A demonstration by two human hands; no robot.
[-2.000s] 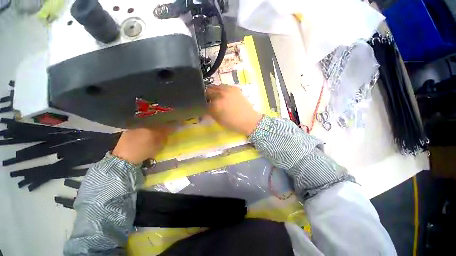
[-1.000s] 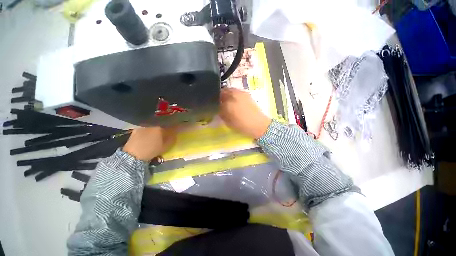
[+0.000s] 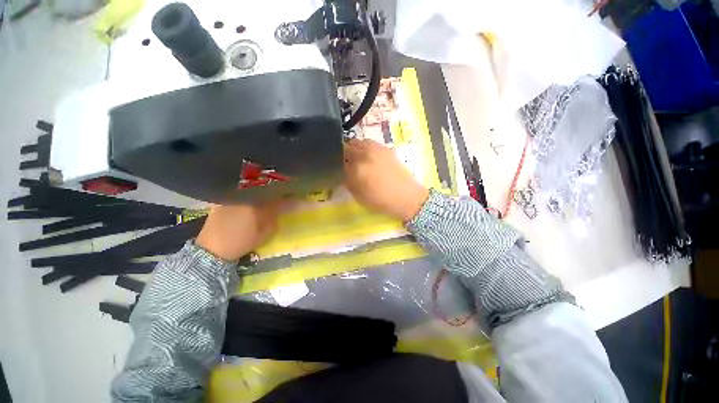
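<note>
The white sewing machine with its dark grey head cover stands over the work area. My left hand is bare and reaches under the cover's front edge; its fingertips are hidden. My right hand is at the right edge of the cover, its fingertips also hidden behind it. Whether either hand holds a strap cannot be seen. A pile of black webbing straps lies in front of me, beside my left sleeve. More black straps fan out on the left of the machine.
At right are a thin dark tool, a red cord, small metal rings, a clear plastic bag and a long black bundle with silver ends. A white sheet lies behind. Yellow tape edges the plate.
The view has shifted, so the machine and table sit slightly further right and lower than two seconds ago. Both hands remain at the machine head with little visible movement.
</note>
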